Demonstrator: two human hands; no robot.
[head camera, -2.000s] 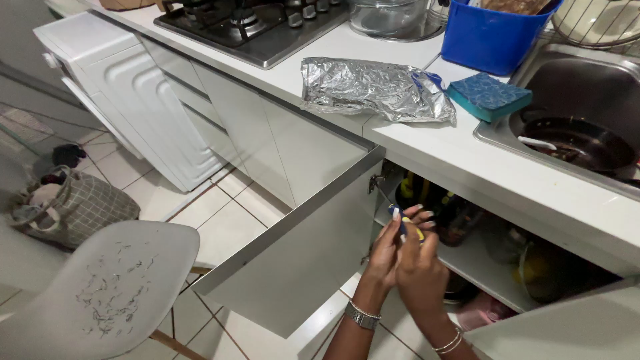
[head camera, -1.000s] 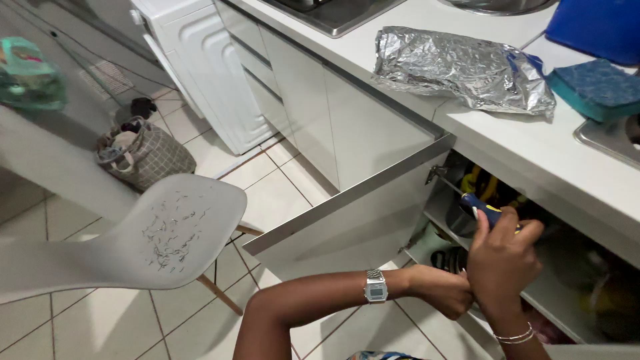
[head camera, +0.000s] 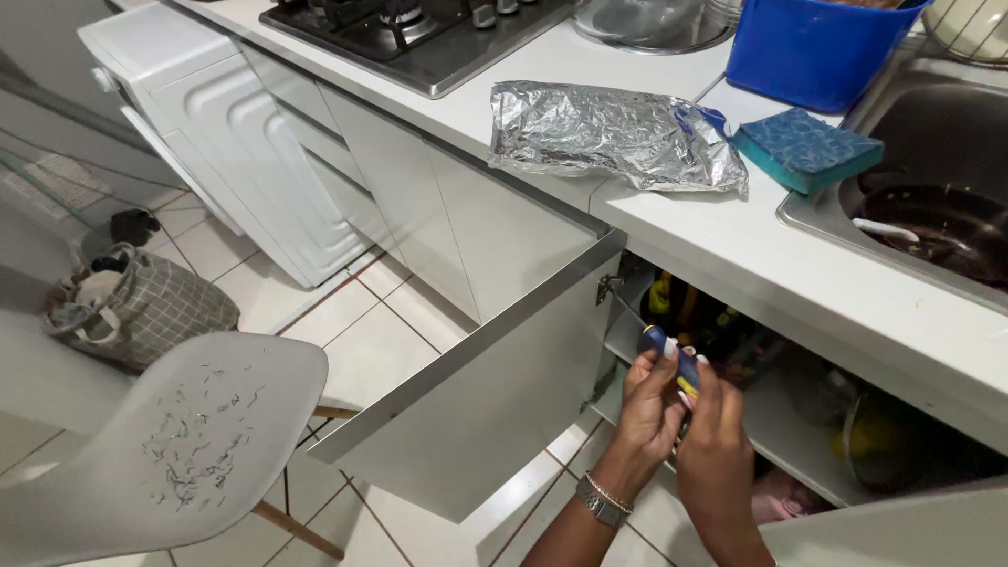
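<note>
A screwdriver with a blue and yellow handle is held in both my hands, its thin shaft slanting up to the metal hinge of an open cabinet door. My left hand, below a metal watch and bracelet, has its fingers around the handle near the shaft. At the rear end of the handle, my right hand pinches it with the fingertips. Whether the tip sits in a screw is too small to tell. Behind my hands, the cabinet shelf holds dark, partly hidden items.
On the counter are a foil package, a blue sponge and a blue container, beside a sink with a pan. A gas hob lies farther left. A grey chair and a checked laundry basket stand at left.
My left hand was low, apart from the handle, one second ago; it has risen and now grips the screwdriver along with my right hand. The view has shifted.
</note>
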